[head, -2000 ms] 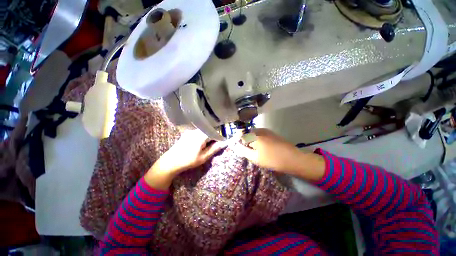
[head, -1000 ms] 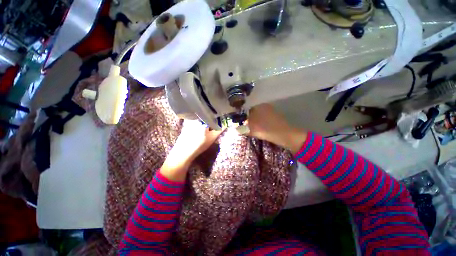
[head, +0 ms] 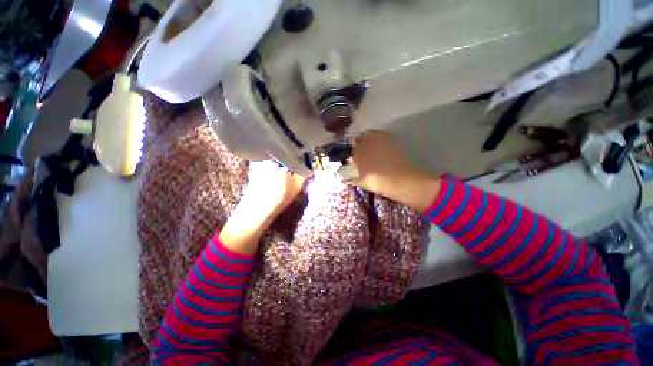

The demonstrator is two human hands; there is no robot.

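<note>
A pink-brown tweed garment (head: pixel 308 264) lies under the sewing machine head (head: pixel 458 64) and drapes over the table's front edge. The presser foot and needle area (head: pixel 326 159) is brightly lit, with cloth right at it. My left hand (head: pixel 268 193) lies on the tweed just left of the foot, its fingertips washed out by the light. My right hand (head: pixel 383 168) holds the cloth just right of the foot, its fingers partly hidden behind the machine parts.
A white tape roll (head: pixel 208 50) sits on the machine head. A cream lamp (head: pixel 120 129) stands left. White strips (head: pixel 537 84) hang from the head at right. Dark-handled snips (head: pixel 537 161) lie right of the needle. Dark cut pieces (head: pixel 49 207) lie at the table's left edge.
The view has shifted closer to the machine head. Since the earliest frame my right hand has moved in closer beside the foot, and the tweed's folds have changed.
</note>
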